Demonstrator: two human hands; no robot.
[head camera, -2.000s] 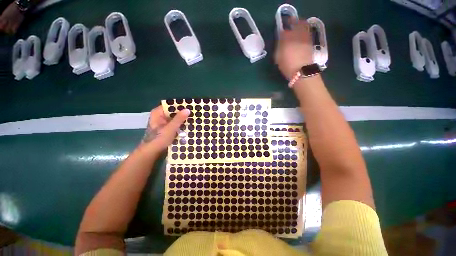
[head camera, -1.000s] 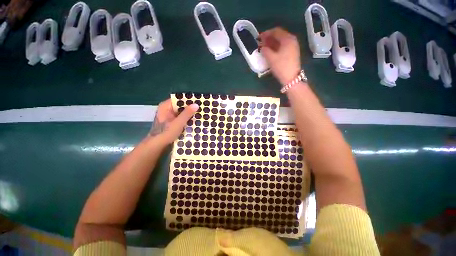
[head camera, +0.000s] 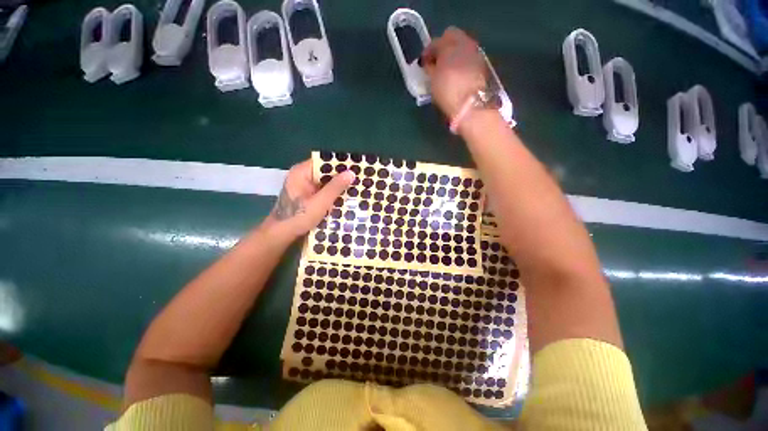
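My left hand (head camera: 305, 202) holds a smaller part-used dot sheet (head camera: 396, 215) by its upper left edge, thumb on top. The sheet lies over a larger dot sheet stack (head camera: 404, 324) near my body. Both carry rows of dark round dots. My right hand (head camera: 455, 71) is at a white plastic housing (head camera: 410, 55), with its fingertips close together over the housing's right side. A small dark adhesive dot (head camera: 422, 61) shows at the fingertips. Another white housing (head camera: 503, 99) is partly hidden behind my right hand and wrist.
More white housings stand in loose rows on the green conveyor belt, to the left (head camera: 269, 76) and to the right (head camera: 621, 101). Some on the right bear a dark spot. A white strip (head camera: 126, 171) divides the belt from the green work surface (head camera: 109, 252).
The housings have shifted right in the view. My right hand has gone from one housing to the neighbour on its left. My left hand still holds the sheet.
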